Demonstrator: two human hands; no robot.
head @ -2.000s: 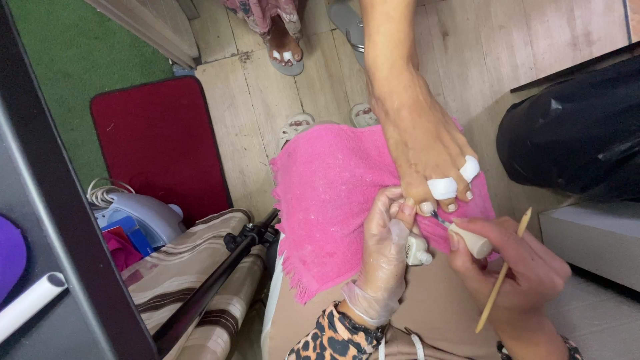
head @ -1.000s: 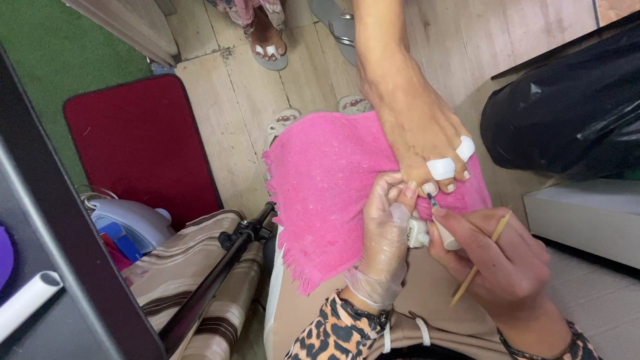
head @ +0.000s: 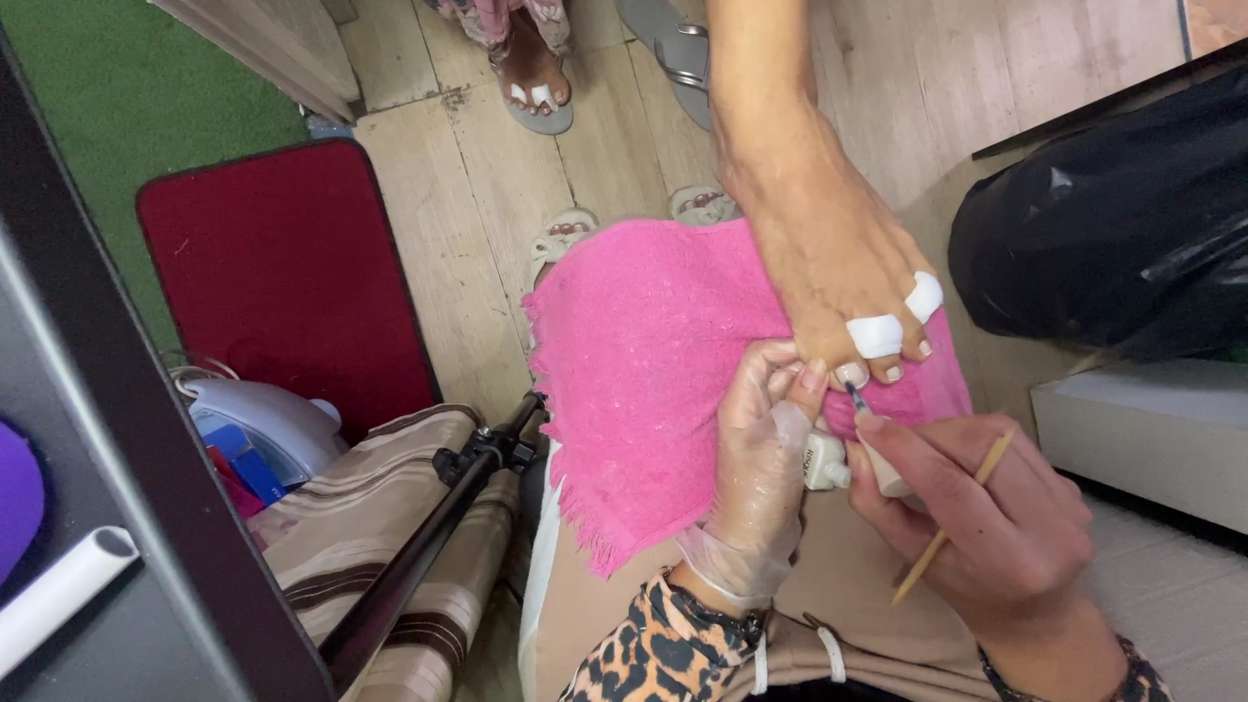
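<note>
Another person's bare foot (head: 829,234) rests on a pink towel (head: 643,380) over my lap, with white separators (head: 875,336) between some toes. My left hand (head: 760,448), in a clear glove, pinches beside the big toe and has a small nail polish bottle (head: 825,462) of pale polish at its palm. Between the thumb and fingers of my ungloved right hand (head: 985,507) is a polish brush by its light cap (head: 882,466); the bristles are at the edge of the big toenail (head: 852,375). A wooden cuticle stick (head: 951,522) is also tucked between my right fingers.
At the left are a dark metal-edged table (head: 127,409), a black stand pole (head: 429,546) and a striped cloth (head: 390,565). A red mat (head: 283,283) lies on the floor beyond. A black plastic-covered object (head: 1102,214) is at the right. Another foot in a sandal (head: 536,112) stands ahead.
The brush in my right hand has shifted slightly at the big toe. My left hand remains at the toe.
</note>
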